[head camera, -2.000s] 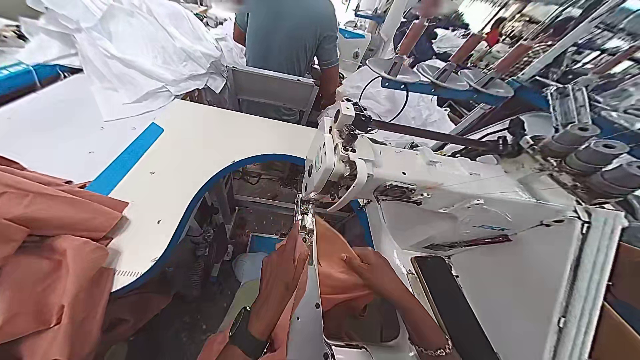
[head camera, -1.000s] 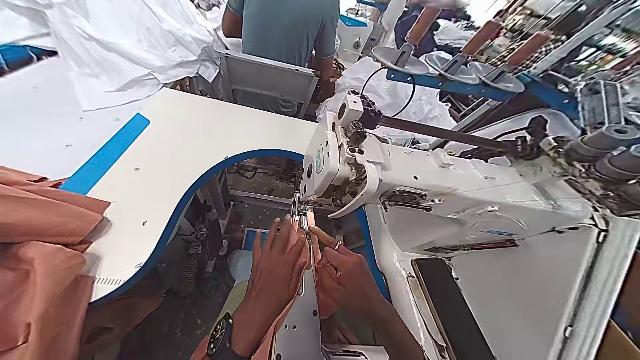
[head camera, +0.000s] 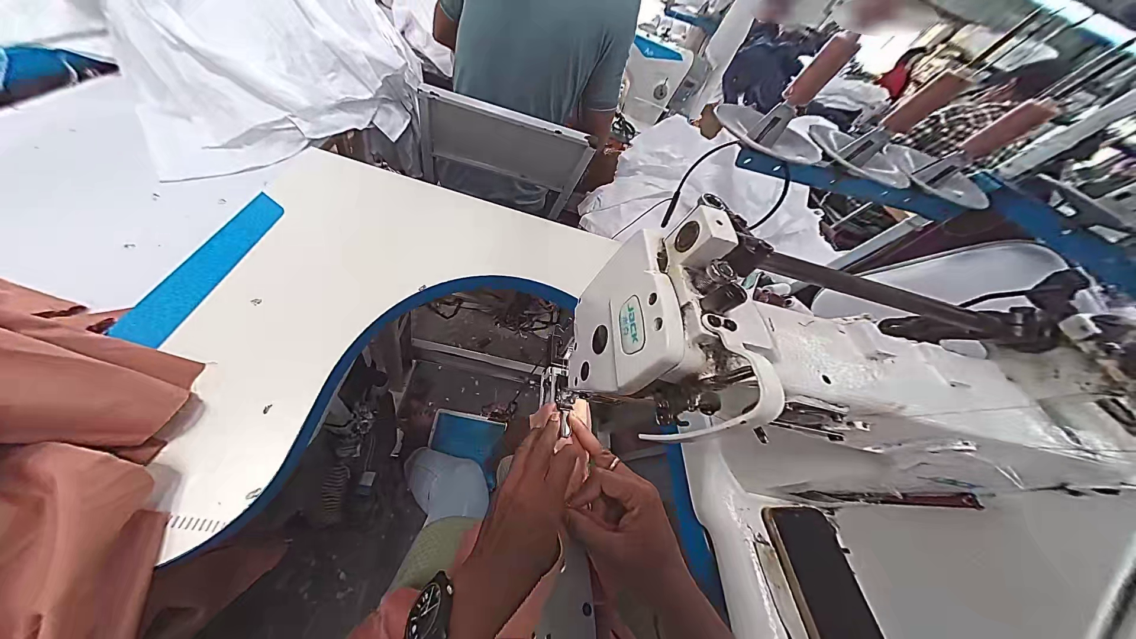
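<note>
A white Jack industrial sewing machine (head camera: 626,333) with a narrow arm reaches in from the right. My left hand (head camera: 530,497), a black watch on its wrist, lies over the narrow arm, fingertips at the presser foot (head camera: 564,417). Close beside it, my right hand (head camera: 621,515) has a ring and bent fingers, its index finger pointing at the foot and thumb and fingers pinched together. A bit of salmon-coloured fabric (head camera: 581,413) shows by the needle area; more of it hangs below my left wrist. What my right fingers pinch is mostly hidden.
Salmon-coloured fabric (head camera: 71,524) is heaped on the left of the curved white table (head camera: 355,222). A phone-like dark object (head camera: 821,572) lies at right. Thread cones (head camera: 821,69) stand on a rack. A person in a grey-blue shirt (head camera: 541,53) is beyond the table, near white cloth (head camera: 266,80).
My right hand, holding the fabric out to the right two seconds ago, has come in beside my left. My left fingers, spread a second ago, are now closer together at the presser foot.
</note>
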